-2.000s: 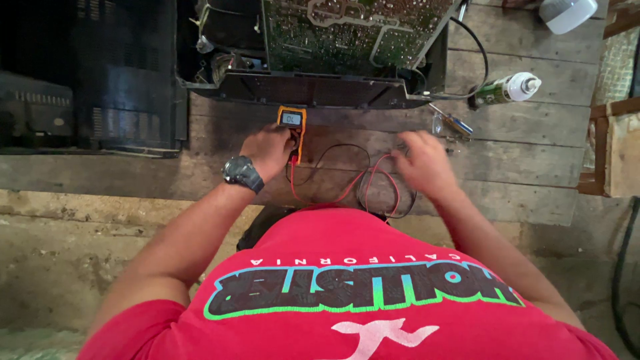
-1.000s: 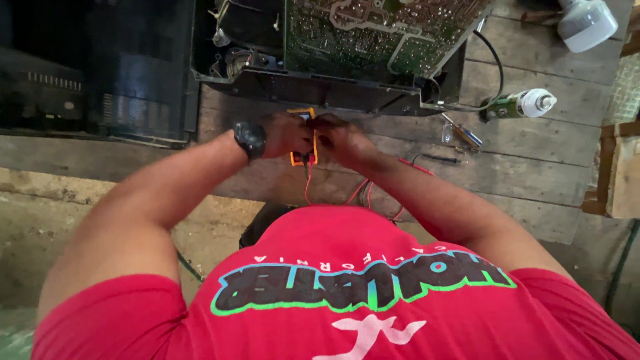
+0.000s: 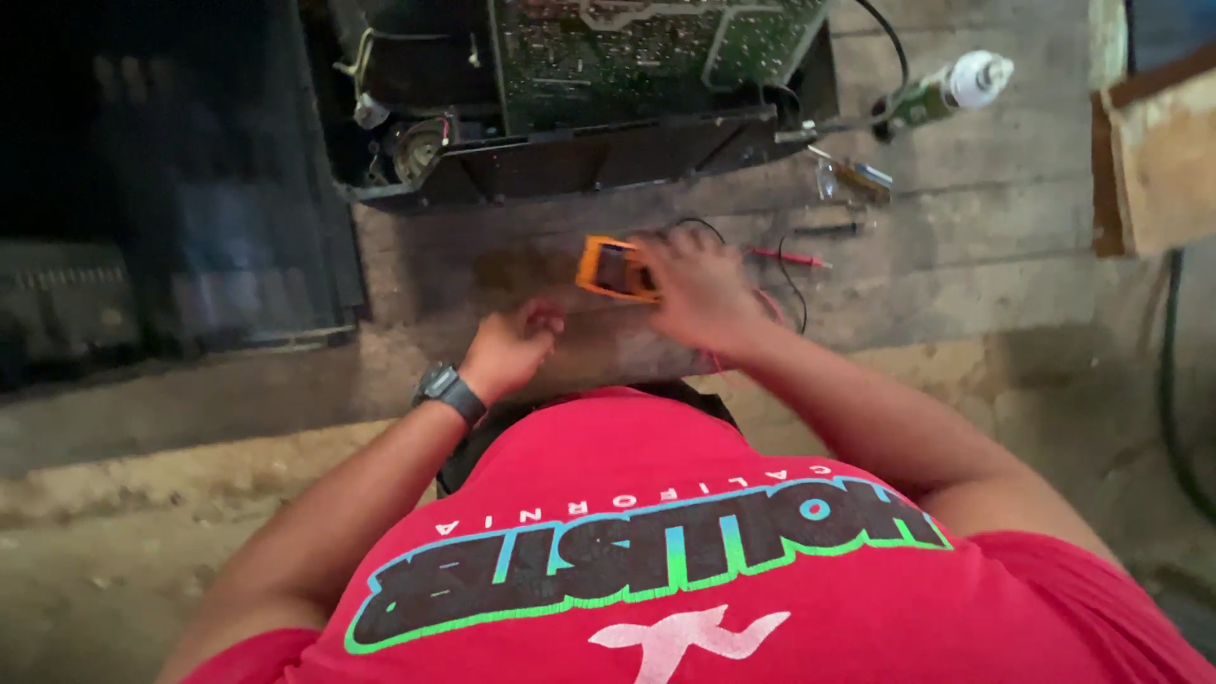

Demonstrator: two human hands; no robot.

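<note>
My right hand (image 3: 698, 285) grips an orange digital multimeter (image 3: 617, 269) above the wooden planks; the fingers cover its lower end, and its display looks dark. My left hand (image 3: 518, 347), with a watch on the wrist, is off to the left of the meter, holding nothing, its fingers partly curled. Right of the meter lie a red test probe (image 3: 790, 257) and a black test probe (image 3: 826, 230), with thin leads trailing near my right hand. Beyond the hands stands a green circuit board (image 3: 655, 57) in a black plastic housing (image 3: 589, 166).
A large black plastic casing (image 3: 171, 190) fills the left side. Screwdrivers (image 3: 860, 176) and a green bottle with a white cap (image 3: 940, 95) lie at the right of the planks. A cardboard box (image 3: 1164, 152) is at the far right, with a black cable (image 3: 898, 43) near the housing.
My left hand has let go of the multimeter and moved away to the left. The multimeter, upright in view before, is now turned sideways in my right hand.
</note>
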